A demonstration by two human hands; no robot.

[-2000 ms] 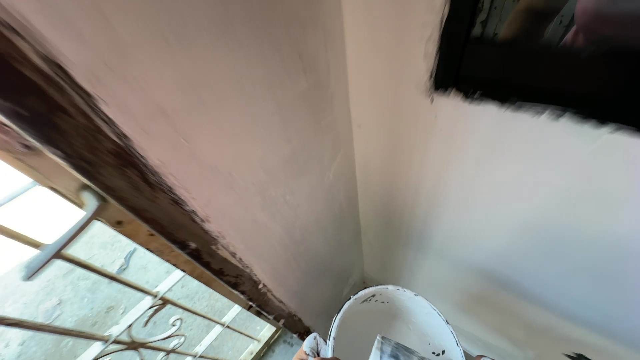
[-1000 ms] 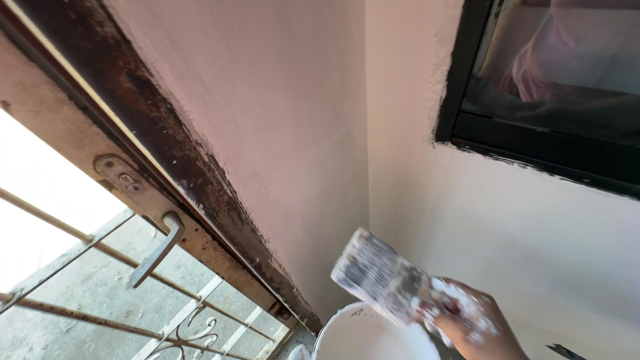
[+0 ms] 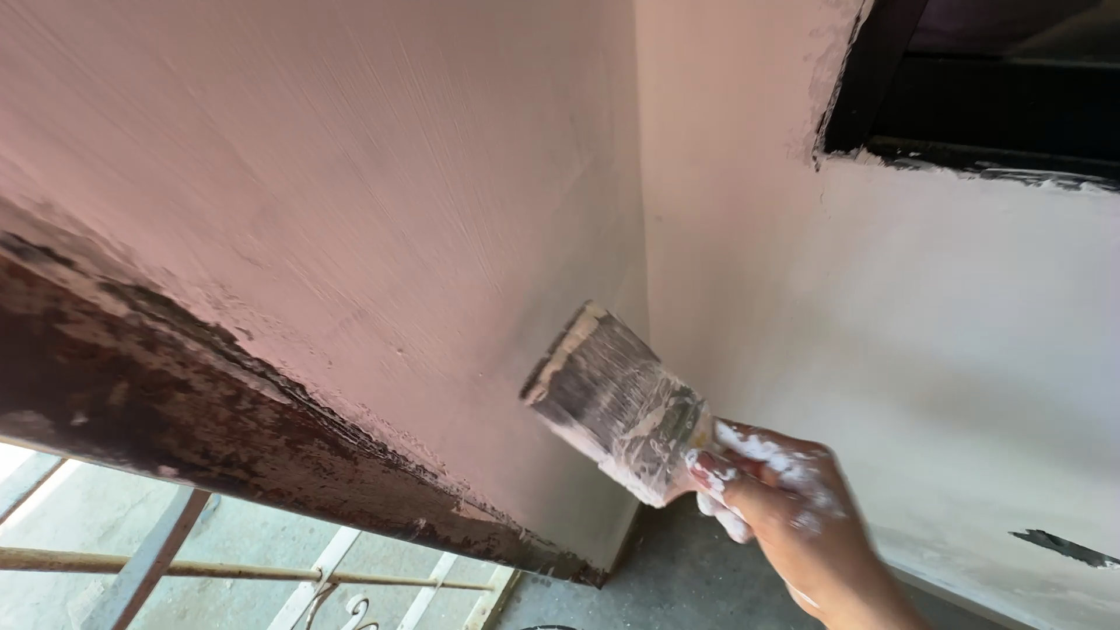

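Observation:
My right hand (image 3: 783, 503), spotted with white paint, reaches in from the lower right and is closed around the handle of a wide paintbrush (image 3: 626, 407). Paint coats the brush's bristles and ferrule, and the bristle tips point up and left, over the pinkish painted wall (image 3: 420, 201). From this view I cannot tell whether the bristles touch the wall. My left hand is out of sight. Only a sliver of a round rim (image 3: 549, 627) shows at the bottom edge.
A worn brown door frame (image 3: 262, 437) borders the wall on the left, with a metal grille (image 3: 227, 569) below it. At the upper right is a black window frame (image 3: 989, 105) in the paler wall (image 3: 945, 289). Grey floor (image 3: 691, 560) lies below the corner.
The brush, over the white bucket one second ago, is now before the wall near the corner. The view has shifted, leaving the bucket almost wholly out of frame.

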